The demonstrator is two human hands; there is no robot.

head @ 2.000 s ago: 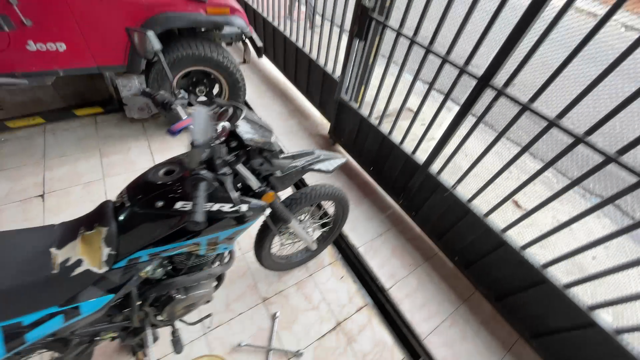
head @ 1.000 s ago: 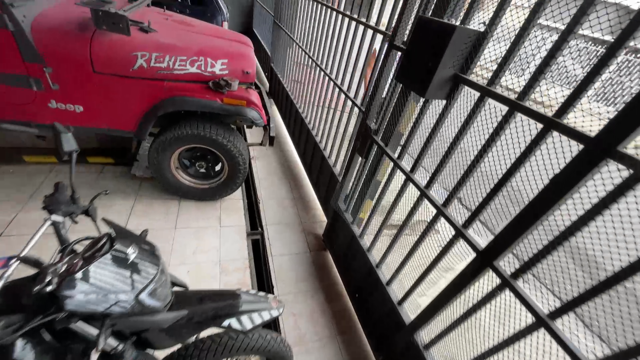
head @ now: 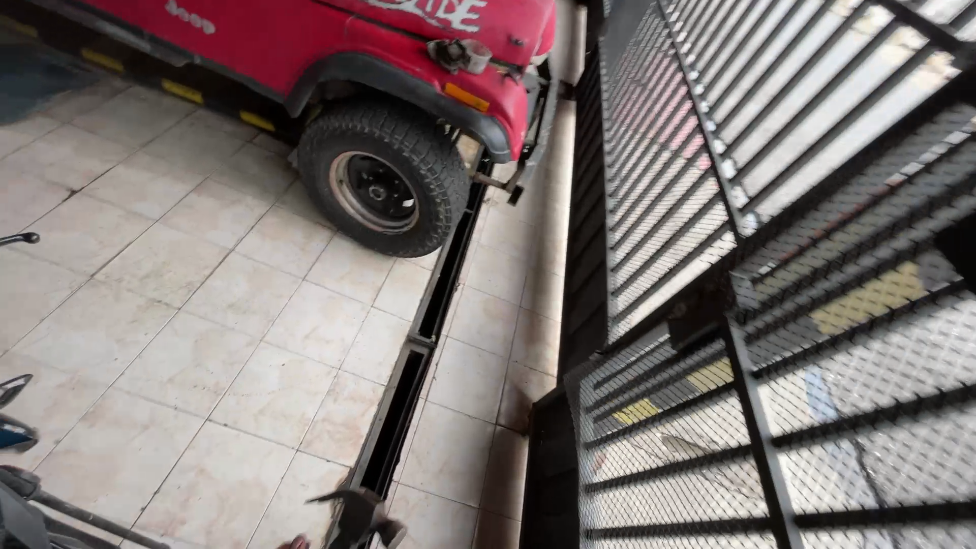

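What looks like the dark head of a claw hammer (head: 355, 515) rises from the bottom edge, left of centre, over the floor channel (head: 396, 423). Its claw points left and its face points right; the handle is out of sight. Just left of it, a small blurred patch of skin shows at the very bottom edge. I cannot tell which hand it belongs to, or whether it is a hand at all. No grip on the hammer can be seen.
A red Jeep (head: 259, 46) with a black front tyre (head: 385, 179) stands ahead on pale floor tiles (head: 252, 305). A cup-like object (head: 474, 57) rests on its fender. A black barred and mesh gate (head: 751, 381) runs along the right. Motorcycle parts (head: 30, 496) show at lower left.
The view has moved, leaving the motorcycle mostly out of frame at left. The hammer head now shows at the bottom; neither earlier frame shows it.
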